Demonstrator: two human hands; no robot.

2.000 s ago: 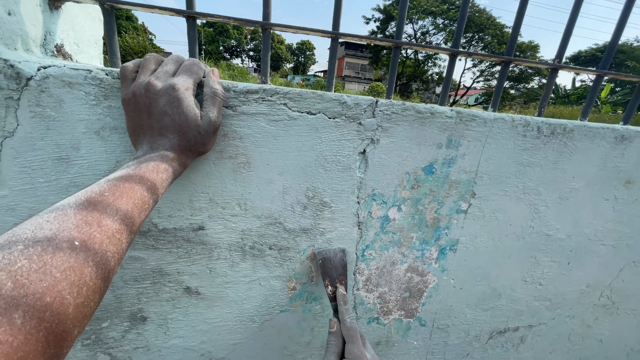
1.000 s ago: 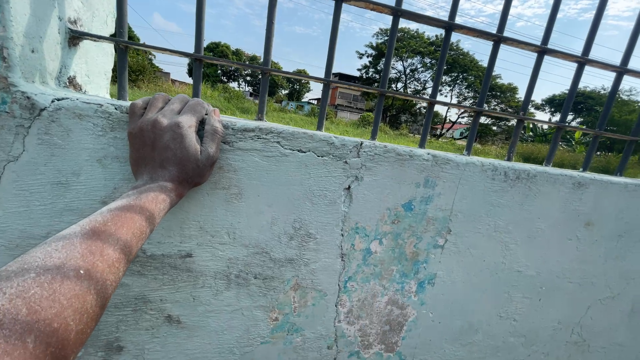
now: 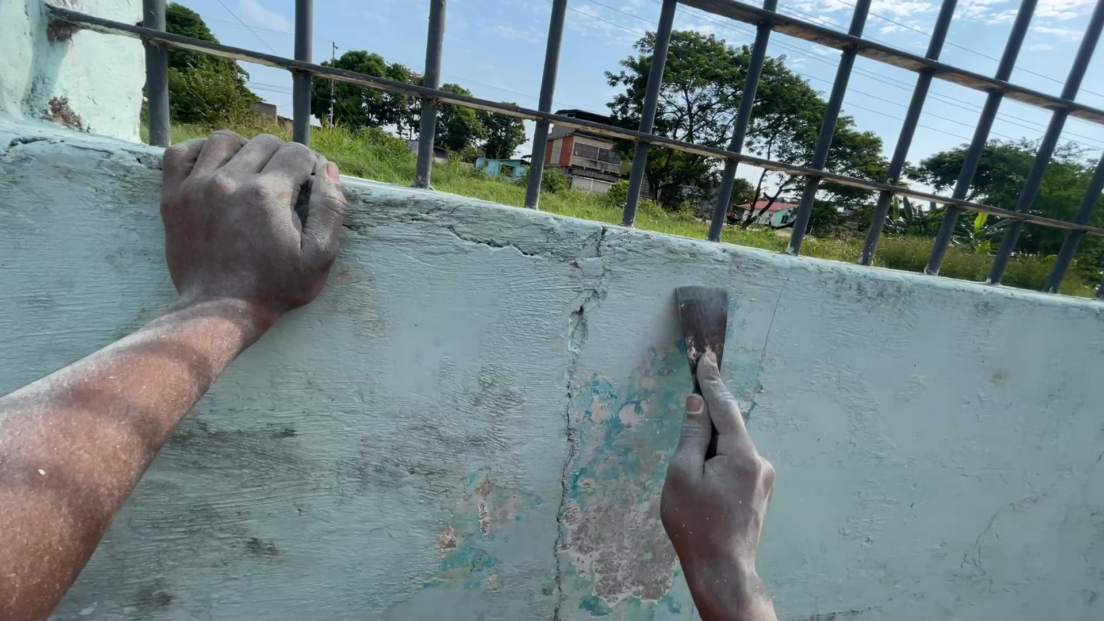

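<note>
My left hand (image 3: 250, 220), coated in pale dust, rests on the top edge of the painted wall (image 3: 906, 414), its fingers curled over the ledge. Whether it also grips something behind the ledge is hidden. In my right hand (image 3: 720, 483) is a putty knife (image 3: 703, 323), held by its dark handle with thumb and index finger extended toward the blade. The metal blade points up and lies against or close to the wall, near the top of a patch of chipped paint (image 3: 621, 517) showing blue and bare grey plaster. A jagged crack (image 3: 569, 414) runs down the wall left of that patch.
Metal bars of a fence (image 3: 647, 112) rise from behind the wall's top edge. A pale pillar (image 3: 95, 69) stands at the upper left. A smaller chipped patch (image 3: 474, 535) is low on the wall. Grass, trees and a building (image 3: 586, 151) lie beyond the bars.
My right hand and the putty knife, out of view one second ago, are back in view, higher on the wall than two seconds ago. My left hand has stayed on the ledge.
</note>
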